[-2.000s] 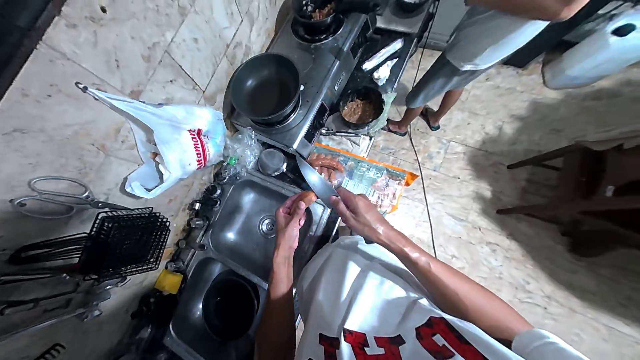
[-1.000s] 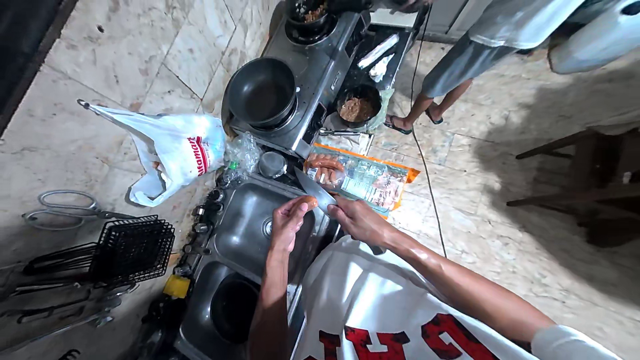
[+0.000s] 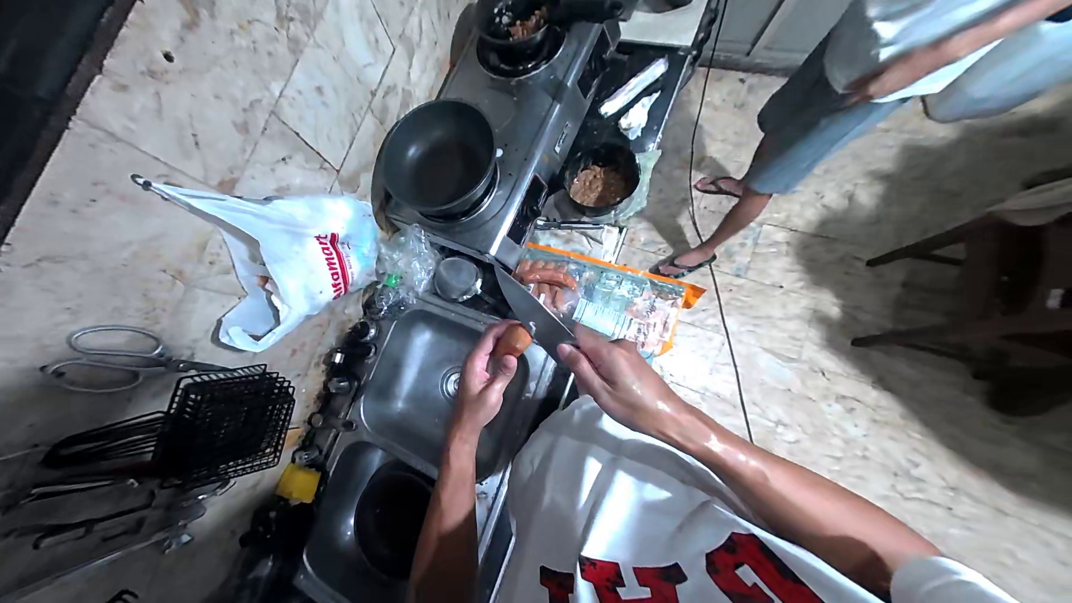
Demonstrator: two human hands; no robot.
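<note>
My left hand (image 3: 486,368) holds a short orange-brown sausage (image 3: 513,340) over the edge of the sink. In my right hand (image 3: 615,373) is a large kitchen knife (image 3: 536,311), its blade slanting up and left, close beside the sausage. Beyond the blade, several sausages (image 3: 548,280) lie at the end of a clear plastic package with orange edges (image 3: 641,301). The knife's handle is hidden within my right fist.
A double steel sink (image 3: 410,368) lies below my left hand. Past it stands a gas stove (image 3: 536,109) with a dark pan (image 3: 440,155). A black bowl of minced food (image 3: 599,180) sits beside the stove. A white plastic bag (image 3: 293,251) hangs left. Another person (image 3: 804,126) stands at the upper right.
The knife and both hands stay close together, with the blade shifting slightly around the sausage. The other person's arm shows lower in front of the body than one second ago.
</note>
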